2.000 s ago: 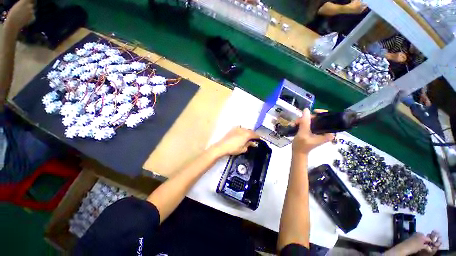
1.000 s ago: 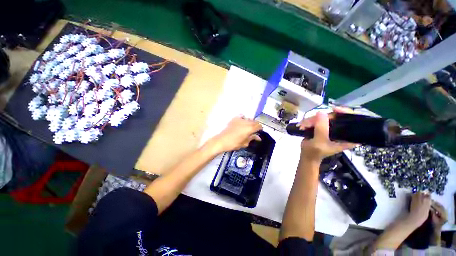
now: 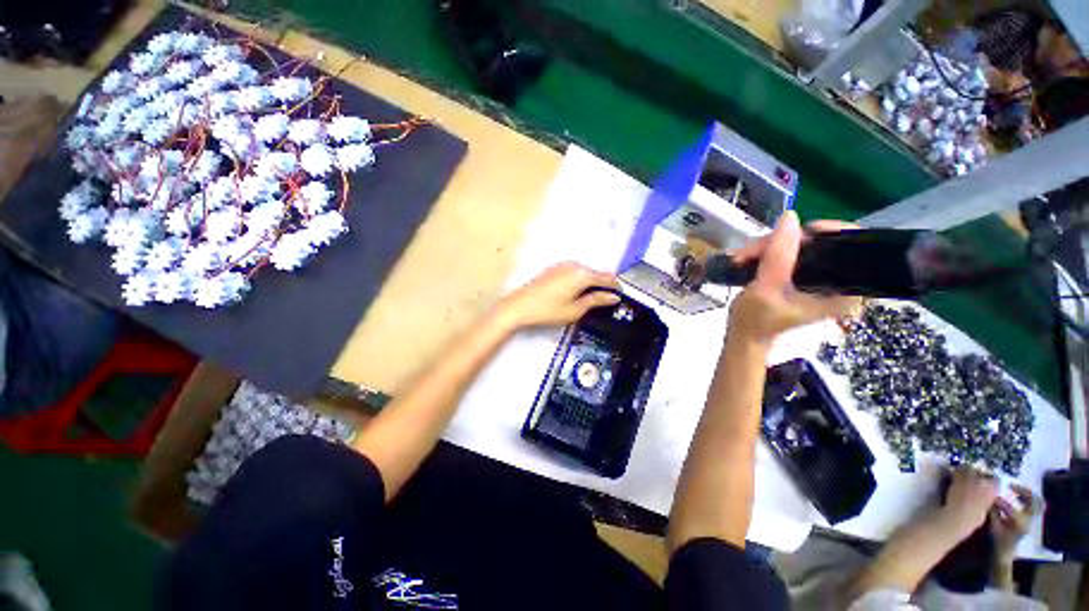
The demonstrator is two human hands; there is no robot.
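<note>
A black plastic housing lies open side up on the white sheet, with a round detail and ribs inside. My left hand rests on its upper end, fingers at the rim. My right hand grips the black electric screwdriver, held nearly level. Its tip is at the pale front of the blue-sided screw feeder; whether a screw is on it cannot be told. A second black housing lies right of my right forearm.
Small metal-and-black parts lie heaped at right, near another person's hands. Wired white parts cover the black mat at left. A cardboard box is below. The green conveyor and a pale frame post stand beyond.
The view has shifted. The screwdriver stays at the feeder front in my right hand, with its tip now closer to the feeder. My left hand remains at the housing's upper end, its fingers flatter.
</note>
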